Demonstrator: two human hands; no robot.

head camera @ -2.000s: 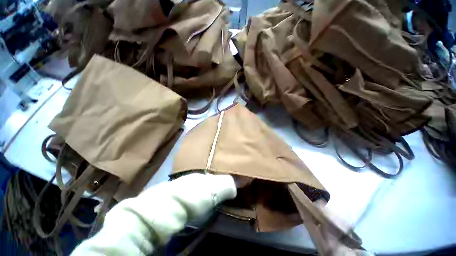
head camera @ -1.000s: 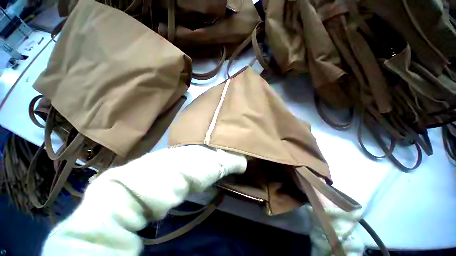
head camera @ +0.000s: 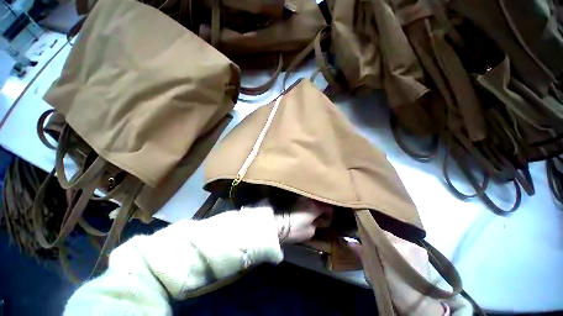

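A tan-brown bag body [head camera: 315, 142] lies on the table in front of me, its opening towards me. A pale zip line [head camera: 259, 145] runs down its panel to a gold slider [head camera: 236, 181] at the opening's edge. My left hand [head camera: 302, 223], below a cream sleeve, reaches into the opening; its fingertips are in shadow. My right hand [head camera: 404, 265] is at the opening's lower right, partly behind the brown straps [head camera: 374, 265]. A small bright spot shows by its fingers; I cannot tell what it is. The inside pocket [head camera: 346, 255] hangs between the hands.
A stacked bag [head camera: 145, 92] lies at the left, its straps hanging over the edge of the white table [head camera: 506, 259]. Brown bag heaps [head camera: 407, 68] with looping straps fill the back and right. More thin brown strips [head camera: 28, 216] hang below the table at the left.
The view has tilted down and closer. My left hand, earlier hidden in the opening up to the sleeve, now shows at the wrist. The gold slider has come into view. My right hand has moved up towards the opening.
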